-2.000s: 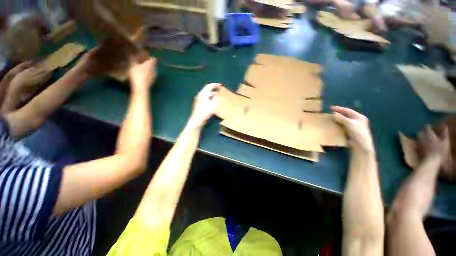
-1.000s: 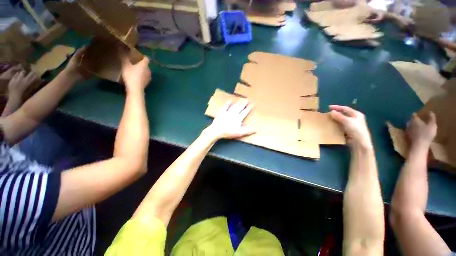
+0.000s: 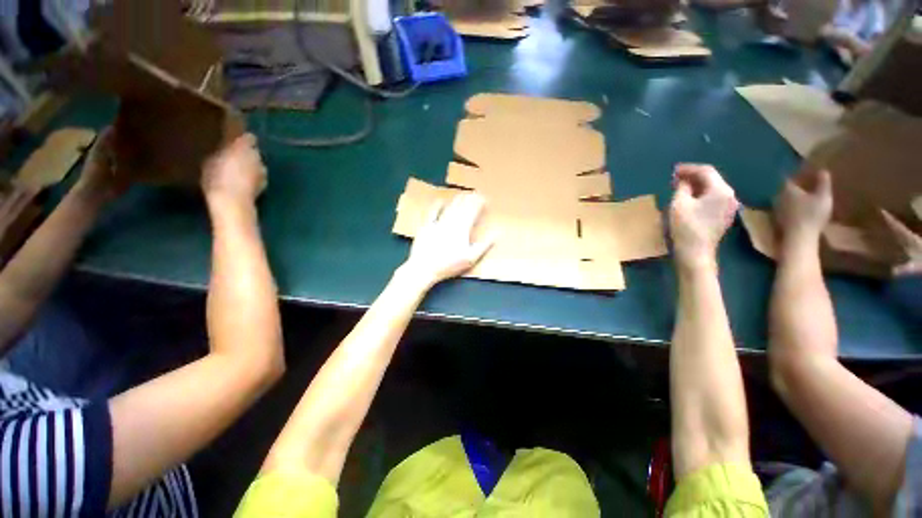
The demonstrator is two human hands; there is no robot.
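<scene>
A flat tan box blank (image 3: 536, 167) lies on the dark green table in front of me, its notched lid end pointing away. My left hand (image 3: 450, 238) rests palm down on its left part, fingers spread, covering some of the surface. The left side flap (image 3: 412, 207) sticks out beyond that hand. The right side flap (image 3: 637, 229) is bent a little upward. My right hand (image 3: 702, 207) is just right of this flap, raised, with curled fingers; a small gap shows between hand and flap. Whether it pinches anything small cannot be seen.
A worker at left holds a partly folded box (image 3: 177, 121). A worker at right handles brown cardboard (image 3: 869, 192) close to my right hand. A blue bin (image 3: 431, 49) and a looping cable (image 3: 339, 140) are at the back left. More blanks (image 3: 647, 35) lie at the far side.
My left hand moved from the left flap onto the blank. My right hand has let go of the right flap. The view has shifted, and the blank appears further left.
</scene>
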